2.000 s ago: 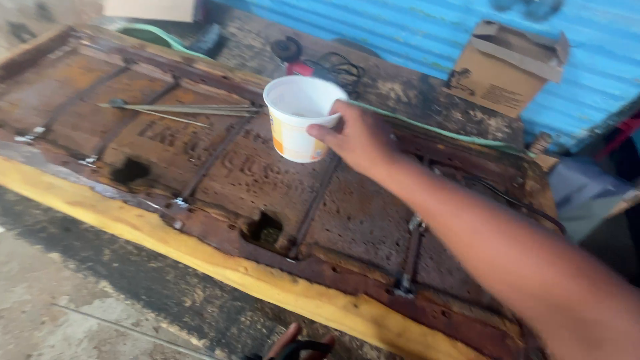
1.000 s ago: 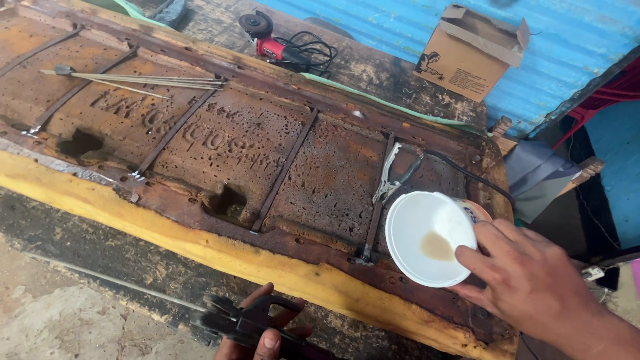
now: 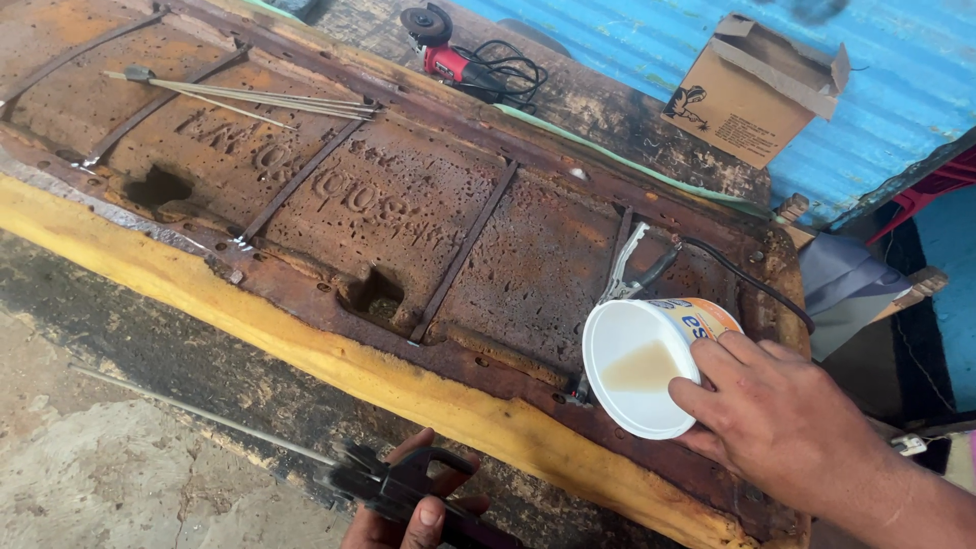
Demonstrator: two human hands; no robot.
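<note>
In my right hand is a white plastic tub, tilted over the right end of a rusty metal panel with yellow foam along its edge; some cloudy liquid lies inside. My left hand grips a black electrode holder, whose long thin welding rod points left below the foam. Just behind the tub, a metal clamp with a black cable is fixed at a crossbar. Several loose welding rods rest on the panel's upper left. Small bright marks show at ends of the straps.
Behind the panel lies a red angle grinder with a coiled cord. A cardboard box stands open against the blue corrugated wall. Grey cloth hangs at the right end. Two jagged holes break the panel's near side.
The tub in my right hand has moved from over the panel's middle to its right end and tipped, showing the liquid. My left hand, mostly out of frame before, has come into view with the holder.
</note>
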